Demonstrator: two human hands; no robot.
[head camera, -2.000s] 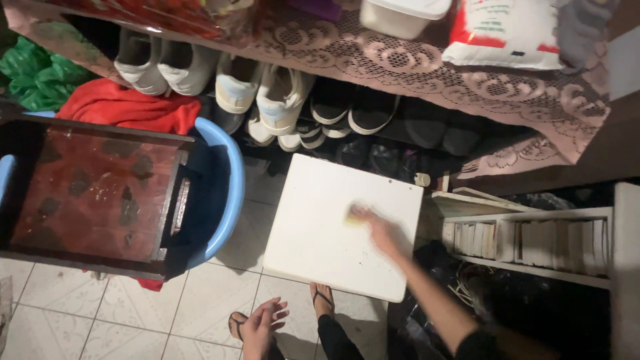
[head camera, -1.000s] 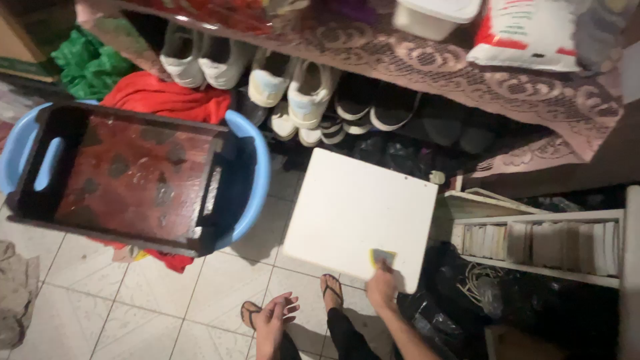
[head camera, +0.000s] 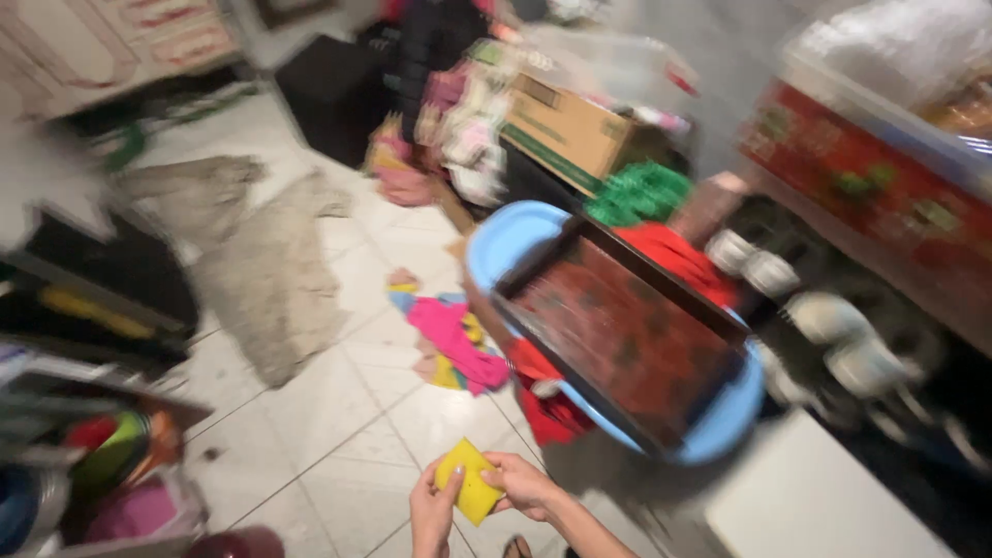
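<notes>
Low in the view, a thin yellow sponge or cloth (head camera: 470, 482) is held between both hands. My left hand (head camera: 434, 500) grips its left side with the thumb on top. On its right side, my right hand (head camera: 521, 487) pinches the edge. The white flat top (head camera: 821, 496) lies at the lower right, apart from the hands. Beyond the hands, a dark wooden tray (head camera: 620, 333) with a reddish base rests across a blue plastic tub (head camera: 504, 240). Red cloth (head camera: 674, 256) hangs out of the tub. The picture is blurred.
Colourful clothes (head camera: 457, 341) and a grey rag (head camera: 271, 279) lie on the tiled floor (head camera: 349, 418). Shoes (head camera: 837, 325) line the right side. A cardboard box (head camera: 566, 132) stands behind the tub, and containers (head camera: 132, 511) crowd the lower left.
The view has swung far to the left. My right hand has left the white top with the yellow piece, and my left hand, empty before, now holds it too.
</notes>
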